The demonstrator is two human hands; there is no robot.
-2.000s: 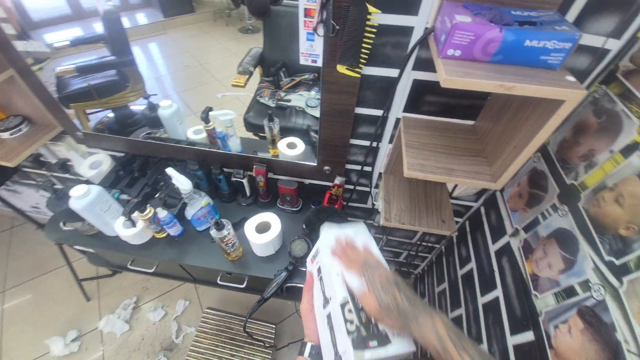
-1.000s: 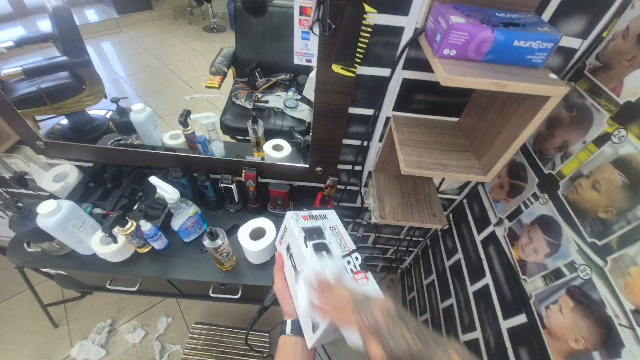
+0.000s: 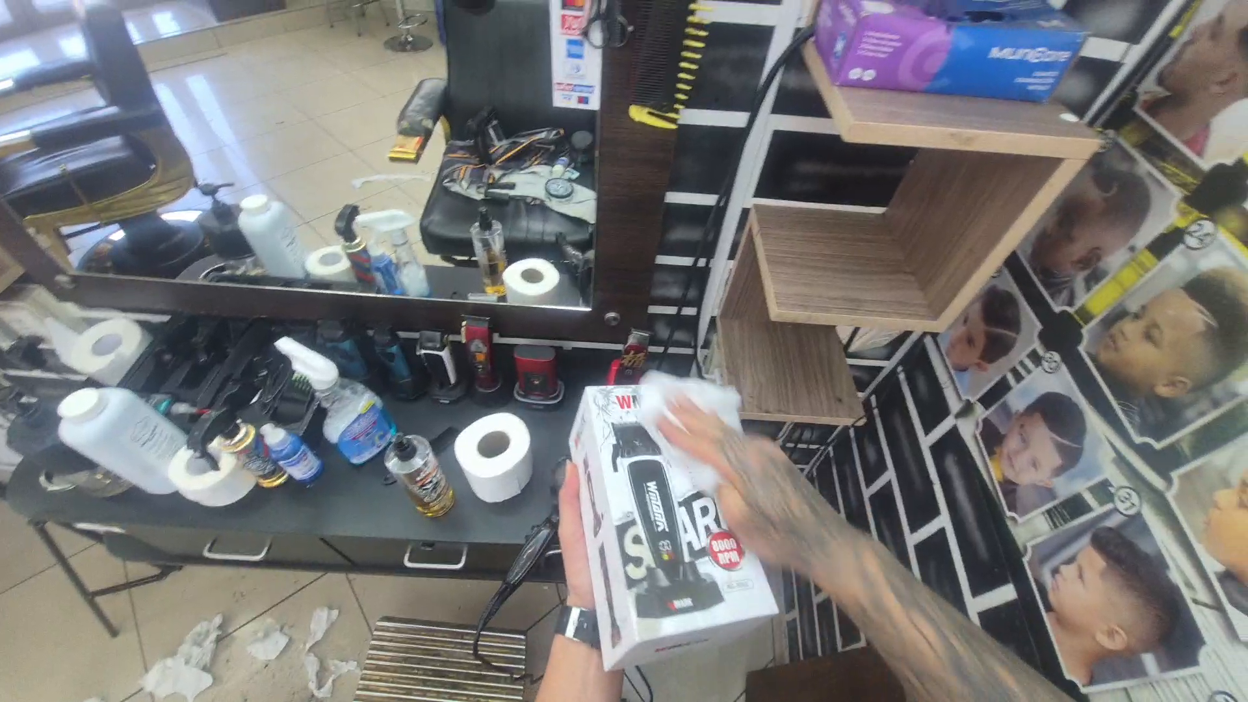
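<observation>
A white WMARK hair clipper box point(image 3: 673, 546) stands tilted in front of me, its printed front toward me. My left hand point(image 3: 577, 546), with a watch at the wrist, grips the box by its left side. My right hand point(image 3: 717, 458) presses a crumpled white tissue point(image 3: 697, 395) against the upper front of the box. Just left of the box, a toilet paper roll point(image 3: 493, 456) stands on the dark counter point(image 3: 390, 507), beside a bottle of amber liquid point(image 3: 421, 476). Part of my left fingers is hidden by the box.
A spray bottle point(image 3: 353, 414), several hair clippers point(image 3: 480, 359) and a large white bottle point(image 3: 122, 439) stand below the mirror point(image 3: 322, 127). Wooden shelves point(image 3: 838, 263) hold a purple and blue box point(image 3: 946, 49). A black cable appliance point(image 3: 531, 556) hangs at the counter edge. Tissue scraps point(image 3: 185, 658) lie on the floor.
The box has turned so its clipper picture faces me more fully. My right hand has moved with the tissue from the lower part of the box to its upper right.
</observation>
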